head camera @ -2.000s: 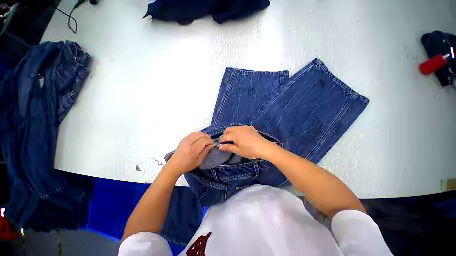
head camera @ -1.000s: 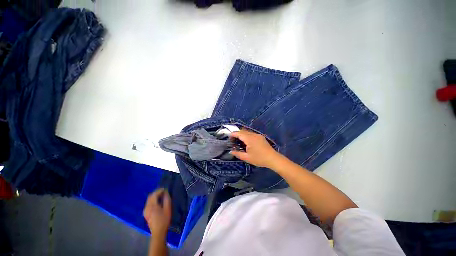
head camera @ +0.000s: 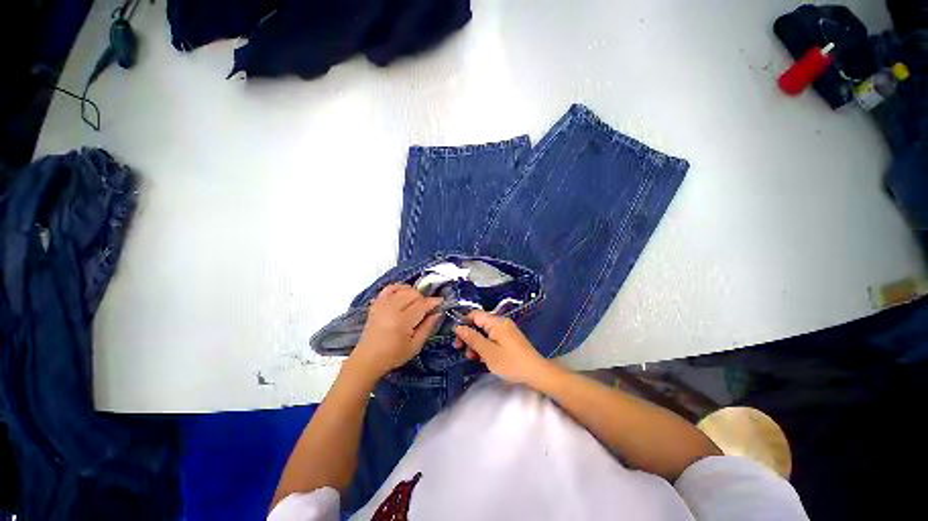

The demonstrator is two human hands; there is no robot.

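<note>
A pair of blue jeans (head camera: 590,219) lies on the white table, legs pointing away from me and the waist near me, opened into a ring. White labels (head camera: 444,275) and grey pocket cloth (head camera: 344,332) show at the waist opening. My left hand (head camera: 397,326) grips the near side of the waist. My right hand (head camera: 493,344) is just to the right of it, fingers closed on the same waist cloth. Whether a small tool is in the right hand cannot be seen.
The white table (head camera: 275,204) bears dark garments (head camera: 336,36) at the far edge and a jeans pile (head camera: 61,295) at left. A red bottle or tool (head camera: 805,71) and a small yellow-capped bottle (head camera: 877,87) are far right. A blue bin (head camera: 239,463) is below the left edge; a round stool (head camera: 748,438) is lower right.
My left hand has come back from over the blue bin to the waist. My right hand has moved to the near waist edge. The view has shifted, showing more of the far right.
</note>
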